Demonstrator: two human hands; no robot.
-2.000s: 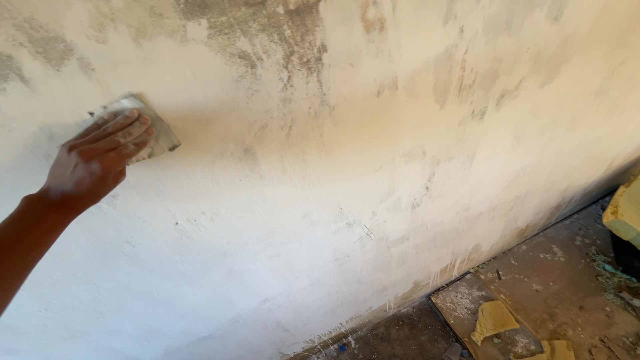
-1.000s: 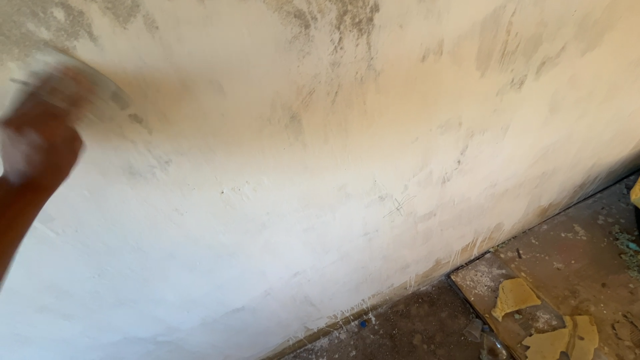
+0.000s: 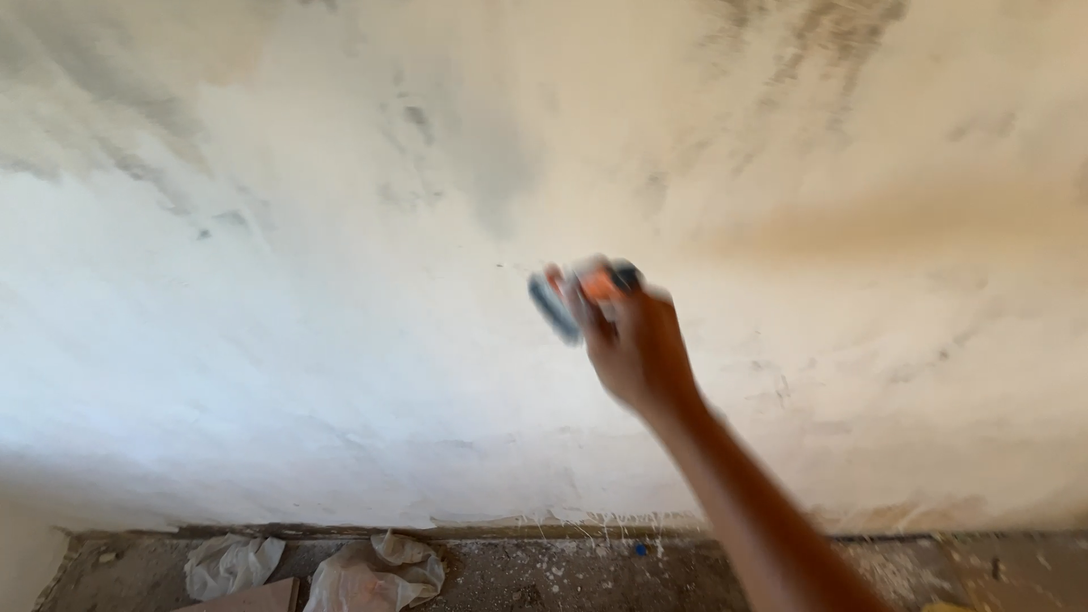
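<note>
My right hand (image 3: pixel 642 340) reaches up from the lower right, closed around the orange and black handle of a scraper (image 3: pixel 557 308). The scraper's wide dark edge points left, at or close to the wall (image 3: pixel 357 357); motion blur hides whether it touches. Patchy white and cream coating covers the wall, with grey and brown stains towards the top. My left hand is out of the frame.
Along the wall's foot runs a dirty floor (image 3: pixel 510 574) with white splatters. Crumpled plastic bags (image 3: pixel 374 578) (image 3: pixel 231 563) lie at the lower left beside a flat board (image 3: pixel 246 597). A small blue bit (image 3: pixel 641 550) lies near the wall base.
My left hand, earlier on the wall at the left with a flat plate, has left the view. My right hand with the scraper has come in. The view has swung left.
</note>
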